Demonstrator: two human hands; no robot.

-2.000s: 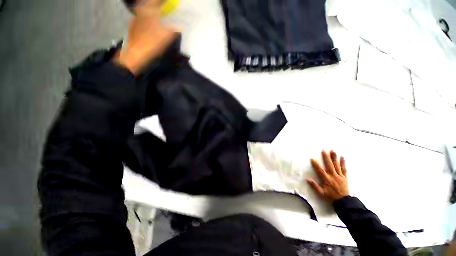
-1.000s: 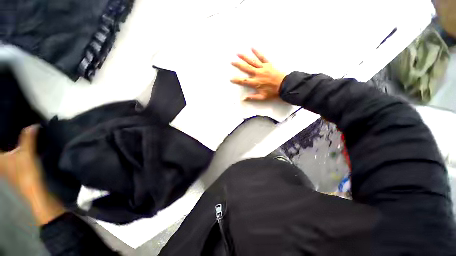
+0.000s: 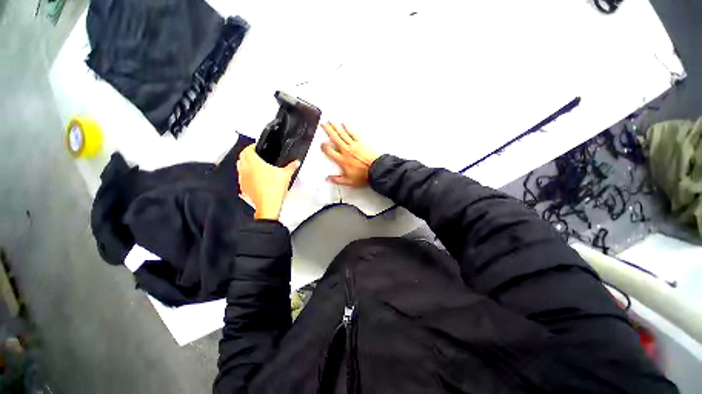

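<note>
My left hand [image 3: 264,181] grips a boxy black weight [image 3: 291,132] with a hollow in it, at the left end of the white paper pattern [image 3: 431,100]. My right hand [image 3: 350,158] lies flat on the paper with its fingers spread, just right of the weight, holding nothing. A dark fabric edge [image 3: 523,135] shows past the paper on the right, and a dark curved edge shows near my body. The bundled dark fabric [image 3: 185,223] with a small white patch lies left of my left hand.
Folded dark panels with a frayed edge [image 3: 158,54] lie at the far left. A yellow tape roll [image 3: 84,138] stands at the table's left edge. Black trimmings [image 3: 573,181] litter the floor at right, beside olive cloth [image 3: 677,165]. Shears handles [image 3: 606,5] show at the far right.
My left hand has moved from the far left onto the paper's left end and now holds the black weight. My right hand stays flat on the paper. The view has shifted, showing the yellow roll.
</note>
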